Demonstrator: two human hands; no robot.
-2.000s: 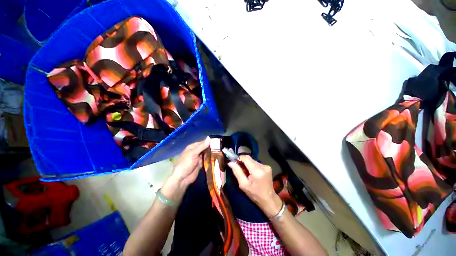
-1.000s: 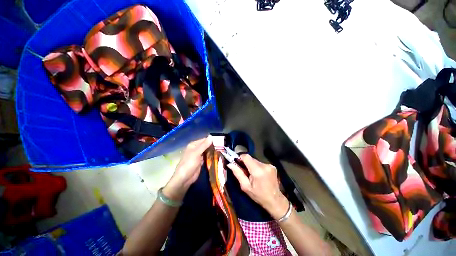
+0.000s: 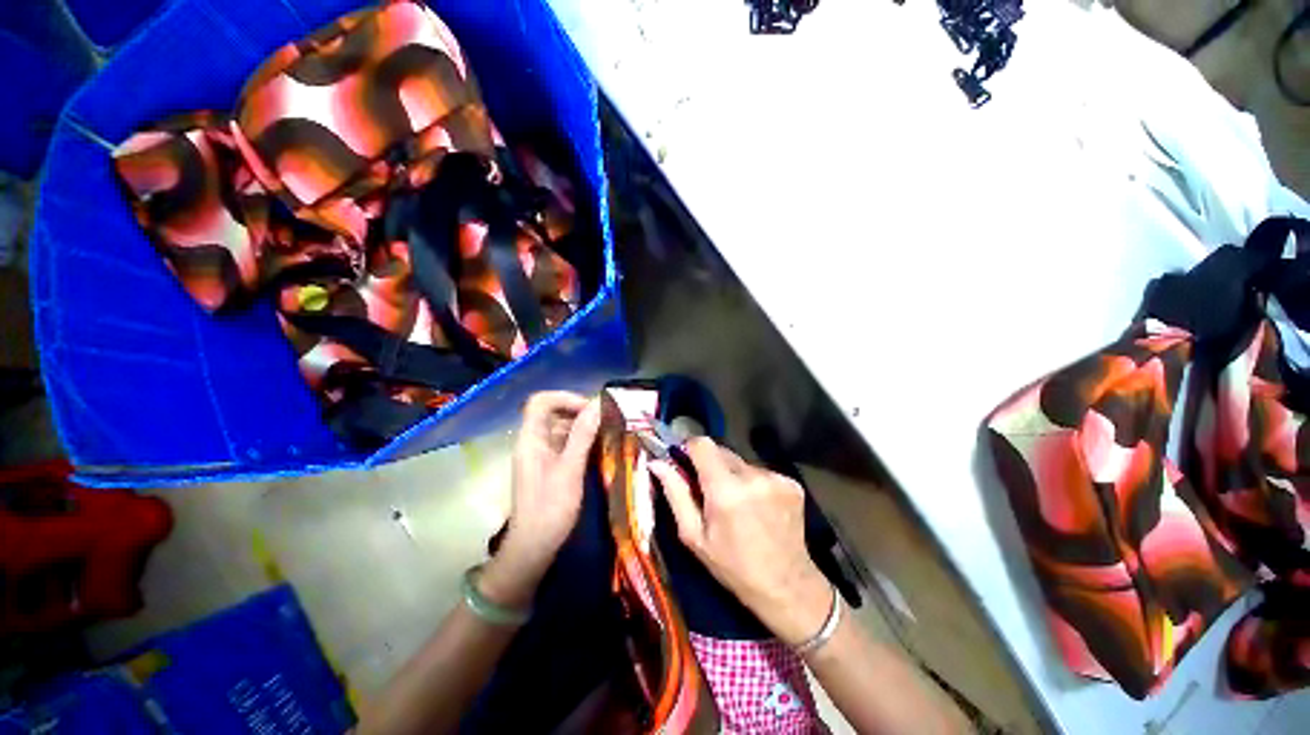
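A printed fabric bag in orange, pink and brown lies lengthwise over my dark-trousered lap. Its far end shows a small white patch with a black edge. My left hand pinches the bag's edge just left of the patch. My right hand holds small silvery snips, their tips at the right side of the patch. Fingers hide most of the snips, and I cannot tell whether the blades are closed. Any loose thread is too fine to see.
A deep blue bin with printed bags and black straps stands at left. A white table at right bears black buckles and more printed bags. A red stool-like object and blue crate are at lower left.
My left fingers have shifted their pinch on the bag edge. The snips stay beside the white patch, tilted slightly differently. The view has shifted a little, moving the bin left and up.
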